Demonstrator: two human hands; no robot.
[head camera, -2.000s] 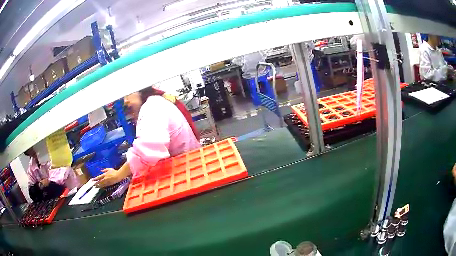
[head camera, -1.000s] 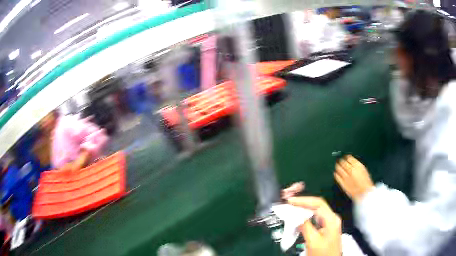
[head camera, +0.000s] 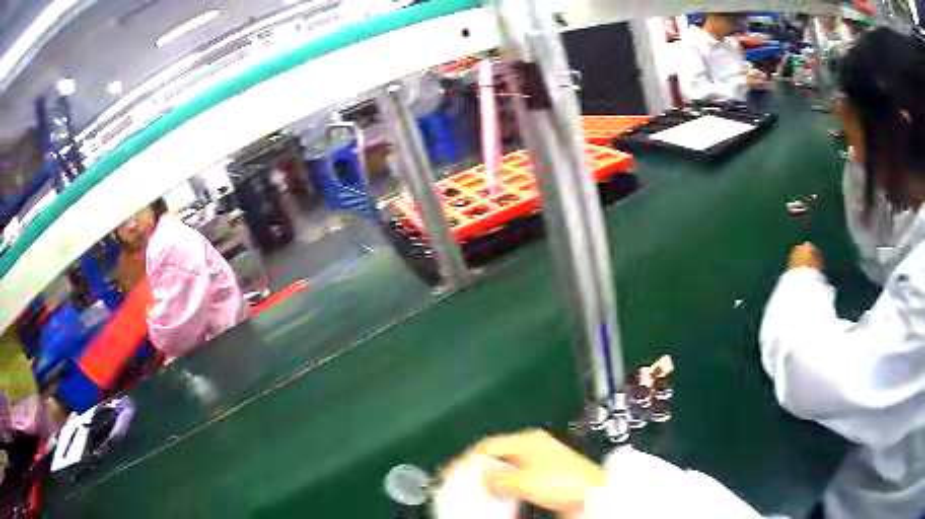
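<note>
My right hand (head camera: 543, 468) reaches in from the lower right at the bottom edge, in a white sleeve and slightly blurred. Its fingers are closed on a white wipe (head camera: 472, 495), held where the small bottle stood; the bottle is not visible. A round translucent lid (head camera: 408, 485) lies on the green bench just left of the wipe. Small silver cylindrical metal parts (head camera: 639, 409) stand in a cluster by the foot of the metal post, right of my hand, with a coppery-and-white piece (head camera: 657, 369) on top. My left hand is not in view.
The aluminium post (head camera: 573, 223) rises from the green bench (head camera: 335, 436). Orange gridded trays (head camera: 487, 203) and a black tray with a white sheet (head camera: 745, 135) lie across it. A white-coated worker sits close at right. A pink-coated worker is at left beside a tilted orange tray (head camera: 117, 340).
The view has swung right since the first frame, then slightly back. My right hand has moved left with the wipe, from the metal parts to beside the lid. The pink-coated worker's orange tray is now tilted up.
</note>
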